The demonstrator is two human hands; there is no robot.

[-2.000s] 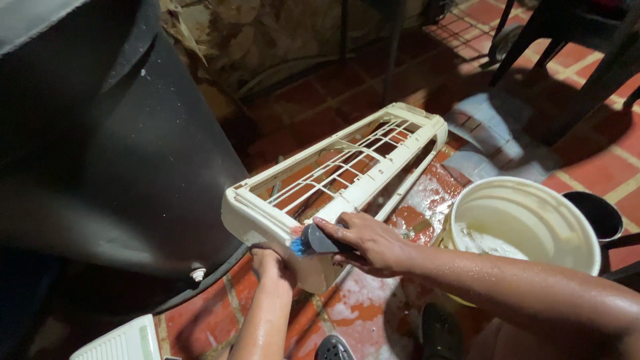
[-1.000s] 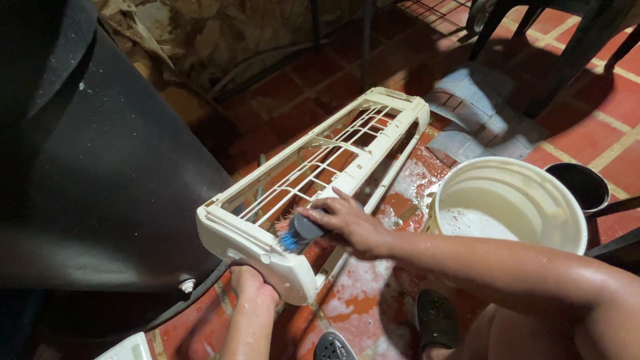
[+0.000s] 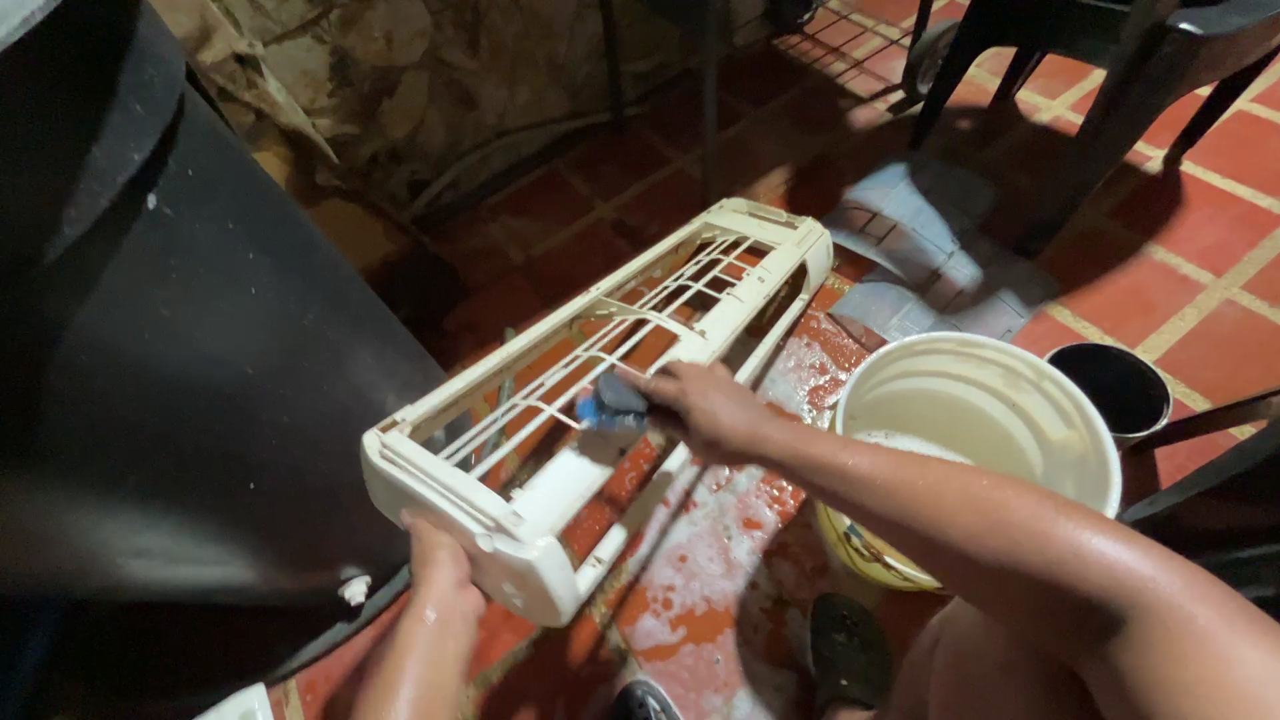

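A white plastic air conditioner housing frame [image 3: 560, 490] with thin grille bars lies tilted across the middle, its near end raised toward me. My left hand [image 3: 438, 570] grips the near end from below; its fingertips are partly hidden. In my right hand [image 3: 705, 410] is a scrubbing brush [image 3: 613, 402] with a dark grip and blue bristles, held over the frame's middle rail beside the grille bars. The bristles look blurred, so contact with the rail is hard to tell.
A white bucket [image 3: 1105, 440] of sudsy water stands at the right, beside a black container [image 3: 1110, 385]. A large black tank [image 3: 230, 330] fills the left. Grey pieces [image 3: 900, 225] lie on foamy red tiles; a dark plastic chair [image 3: 1110, 90] stands beyond.
The brush in my right hand has moved from the frame's near end to farther along the rail. My left hand still holds the near end.
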